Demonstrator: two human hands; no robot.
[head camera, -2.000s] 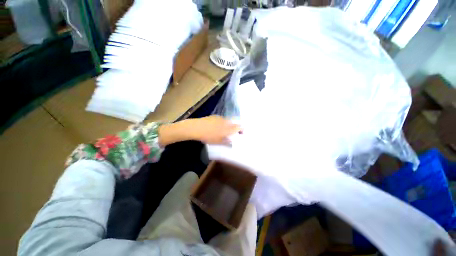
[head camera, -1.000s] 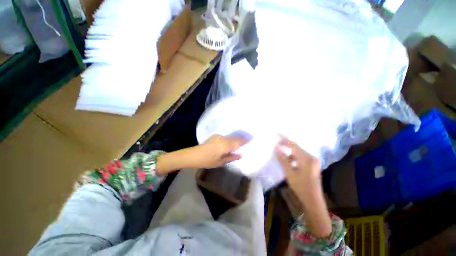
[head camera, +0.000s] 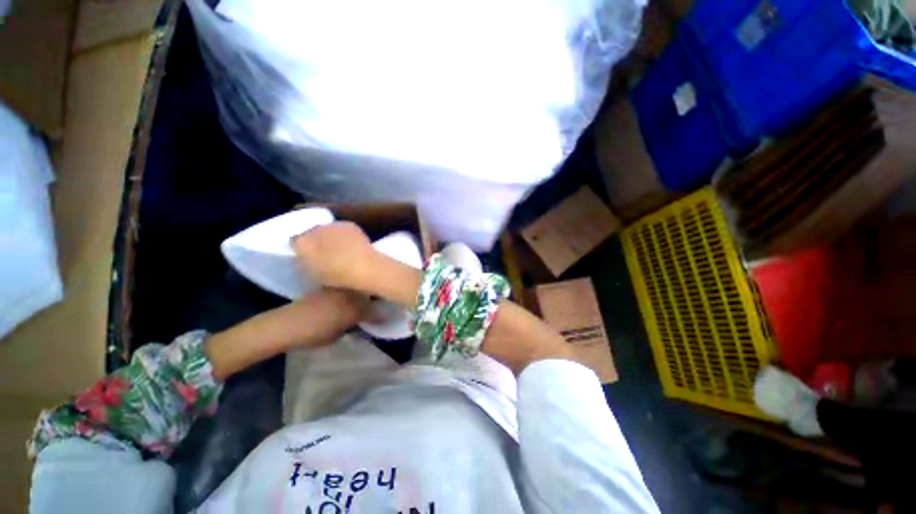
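Note:
A white foam strip is bent into a loop above the small open brown carton at my lap; part of it also shows right of my hands. My right hand reaches across to the left and grips the strip. My left hand is just below it, against the strip, its fingers partly hidden by my right wrist. Hands and foam cover most of the carton; its far wall shows.
A large clear bag of white foam lies ahead. The cardboard-covered bench with white foam pads is at the left. A yellow crate, blue crate, flat cartons and a person's foot are at the right.
The view has swung down and right. The strip, earlier stretched out, then looped between both hands, is now lower at the carton. My right hand has crossed over my left.

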